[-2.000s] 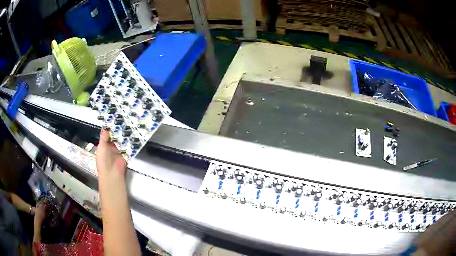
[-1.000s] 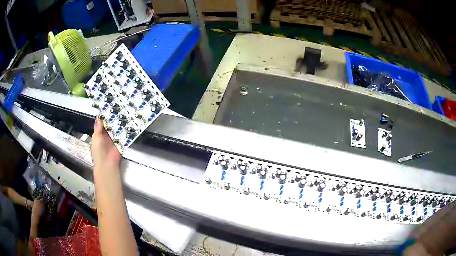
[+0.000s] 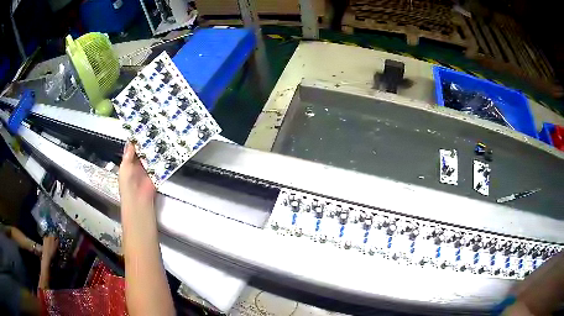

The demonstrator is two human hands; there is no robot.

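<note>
My left hand (image 3: 137, 176) is shut on the lower left edge of a PCB panel (image 3: 166, 117), held tilted above the conveyor with its black and blue parts facing me. My right hand (image 3: 544, 293) is at the lower right corner, cut off by the edge and blurred, with a blue band at the wrist; its fingers cannot be made out. A strip of boards (image 3: 389, 237) lies end to end in the conveyor (image 3: 247, 207), reaching the right edge near my right hand.
Two small boards (image 3: 449, 166), a pen-like tool (image 3: 518, 195) and a blue bin (image 3: 488, 102) are behind the line. A green fan (image 3: 93, 65) stands at back left. Red bubble wrap (image 3: 86, 296) and another person's hand (image 3: 48, 247) are at lower left.
The view has shifted slightly. The strip of boards has moved a little right in the picture. My left hand still holds the panel up, in nearly the same pose.
</note>
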